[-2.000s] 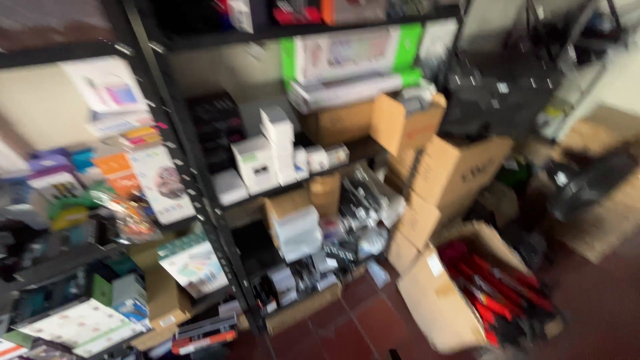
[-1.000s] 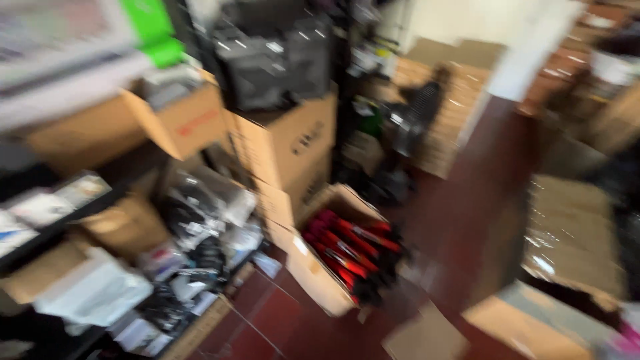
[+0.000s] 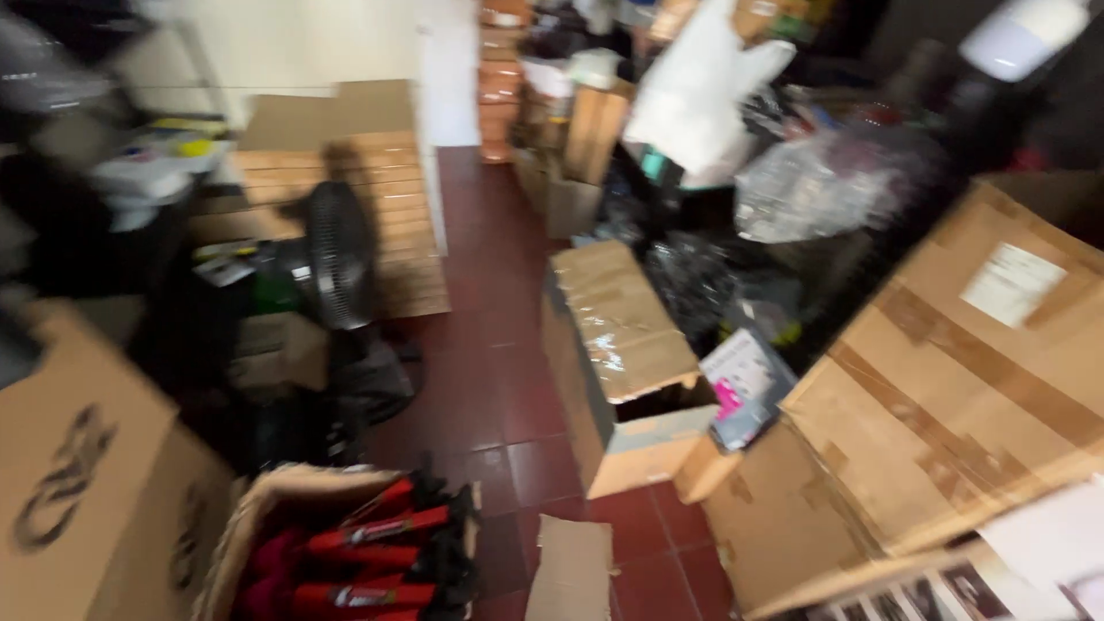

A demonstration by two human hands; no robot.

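Neither my left hand nor my right hand shows in the head view, so what they hold or touch is hidden. At the bottom left, an open cardboard box (image 3: 233,526) holds several red and black items (image 3: 379,526) that bear writing. A loose flat piece of cardboard (image 3: 571,565) lies on the red tile floor (image 3: 483,379) to the right of that box. Past it stands a taped cardboard box (image 3: 625,319) with one end flap open. The picture is blurred.
A black fan (image 3: 338,254) stands before stacked flat cardboard (image 3: 401,190) at the left. Large taped cartons (image 3: 957,362) fill the right side. A white plastic bag (image 3: 694,95) and a clear plastic bag (image 3: 811,185) lie on the clutter behind. A printed carton (image 3: 78,483) is at the lower left.
The view has swung far to the right, from the shelves with boxes to the floor passage between cartons. No object has plainly moved.
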